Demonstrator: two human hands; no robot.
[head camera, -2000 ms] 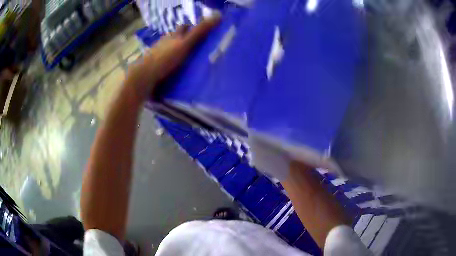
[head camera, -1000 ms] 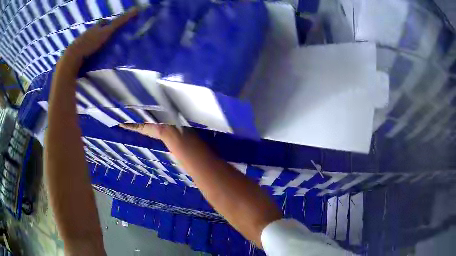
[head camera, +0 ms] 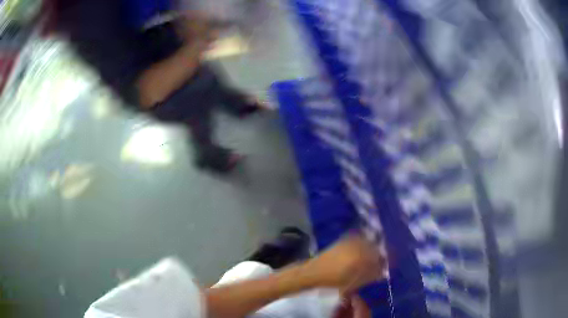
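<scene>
The view is strongly blurred. Stacked blue-and-white cartons [head camera: 408, 180] run down the right side. My left hand [head camera: 358, 261] reaches across from a white sleeve to the near end of the cartons at the bottom centre. Its fingers are smeared, and I cannot tell whether it touches or holds anything. My right hand [head camera: 354, 307] shows only as a small skin-coloured part at the bottom edge, just below my left hand. The rest of it is cut off or hidden.
Another person in dark clothes [head camera: 205, 118] is on the floor area at upper left, arm bent, with a pale blurred thing near the hand. The grey floor [head camera: 156, 211] has pale patches. My dark shoe [head camera: 289, 242] shows beside the cartons.
The bundle of blue-and-white cartons between my hands is no longer in view. Both hands have moved down to the bottom centre. The view has turned, and another person now shows.
</scene>
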